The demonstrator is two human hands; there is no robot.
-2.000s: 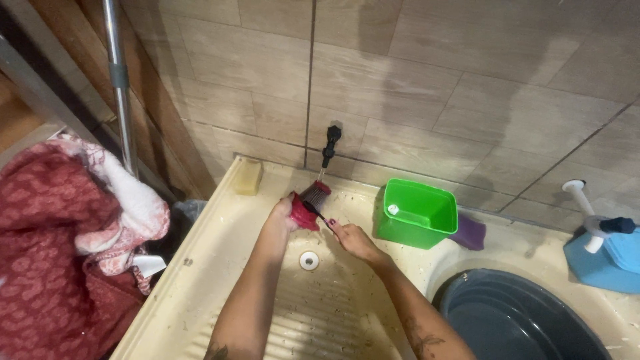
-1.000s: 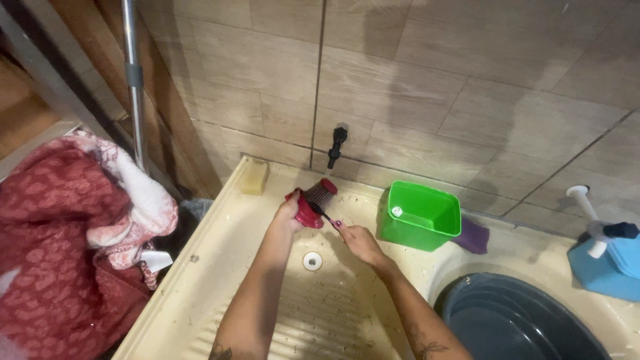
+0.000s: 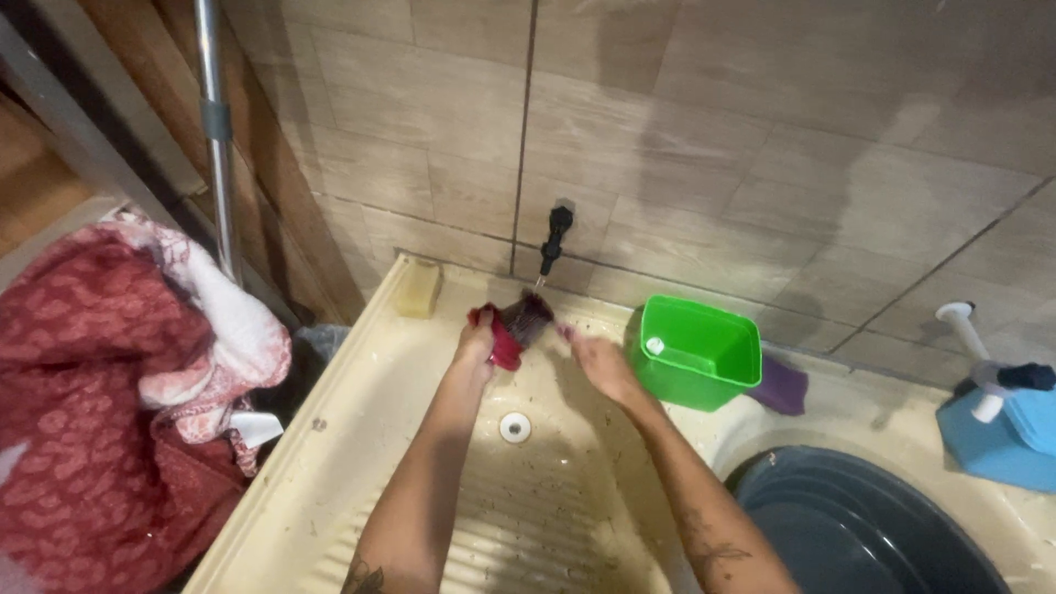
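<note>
My left hand [image 3: 476,348] grips a red plastic filter part [image 3: 505,346] with a dark mesh cylinder, tilted toward the wall. A thin stream falls from the black tap [image 3: 557,235] onto the mesh end. My right hand [image 3: 601,361] is just right of the mesh, blurred, its fingertips pinched together; the thin dark brush-like tool that it holds in the earlier frames is hard to make out. Both hands are over the cream sink basin [image 3: 371,388], above and behind its white drain [image 3: 515,427]. Dark specks lie scattered on the basin.
A yellow soap bar [image 3: 418,289] lies in the back left corner. Right of my hands are a green plastic container [image 3: 697,355], a purple cloth [image 3: 780,384], a dark round tub [image 3: 858,528] and a blue container [image 3: 1002,437] below a white tap. Red patterned fabric [image 3: 91,396] hangs left.
The mesh end, clear of the tap a second ago, is now under its stream. My right hand has moved slightly away from the red part.
</note>
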